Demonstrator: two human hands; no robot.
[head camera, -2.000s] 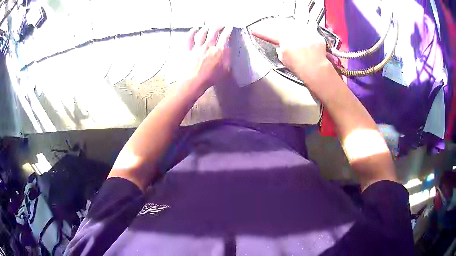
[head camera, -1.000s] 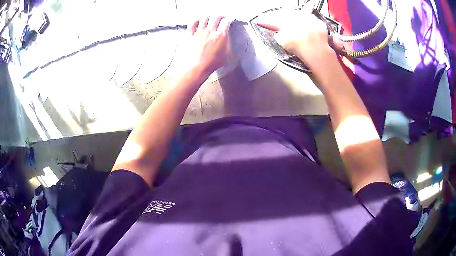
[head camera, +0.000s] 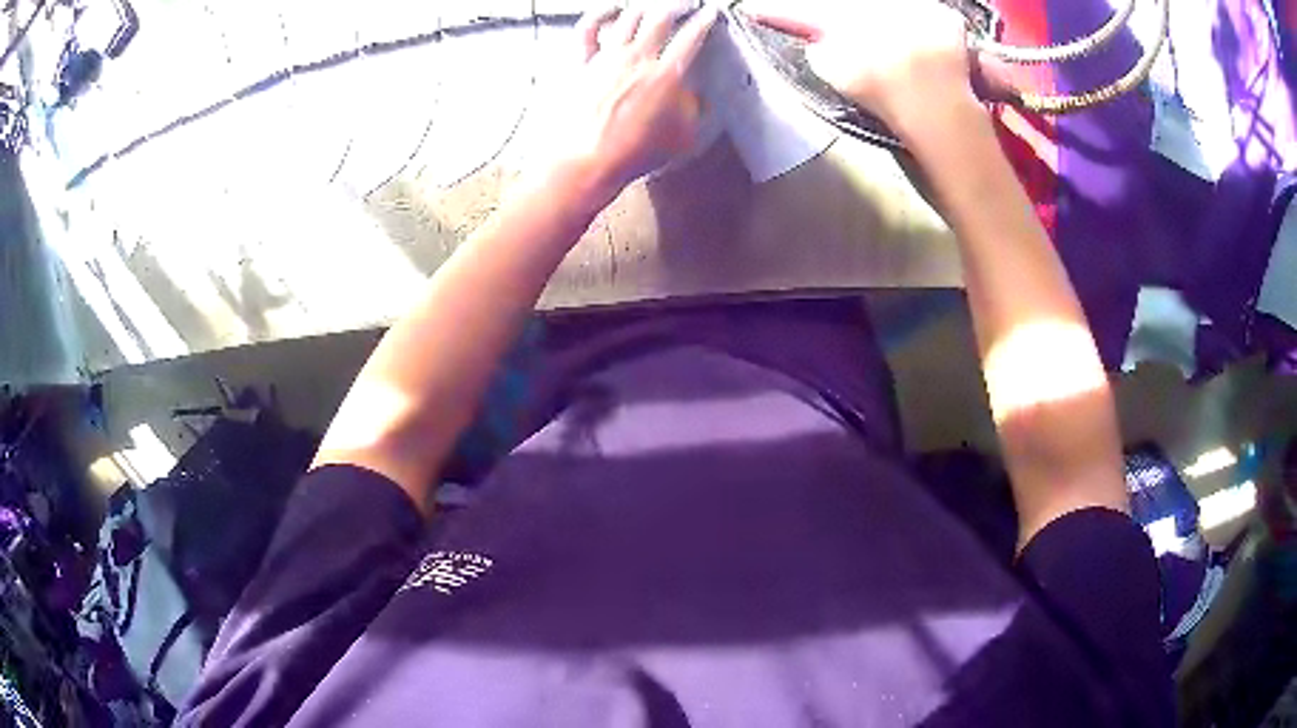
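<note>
Pale fabric panels overlap in a long row across the table, with a dark seam running along them. The sunlit part is washed out. My left hand lies on the panels near the top edge, fingers spread and pointing up. The iron is at the top right, partly cut off by the frame edge, its tip beside my left fingertips. My right hand is closed on the iron's handle, which it hides. A panel corner sticks out between my left hand and the iron.
Ribbed hoses loop right from the iron over red edging and purple fabric. The beige table's front edge is near my body. Loose tools or wires lie at the top left. Mixed fabric heaps are below the table.
The view has shifted, so the table and panels sit higher in the picture. The iron's tip and my left fingertips are closer together than before.
</note>
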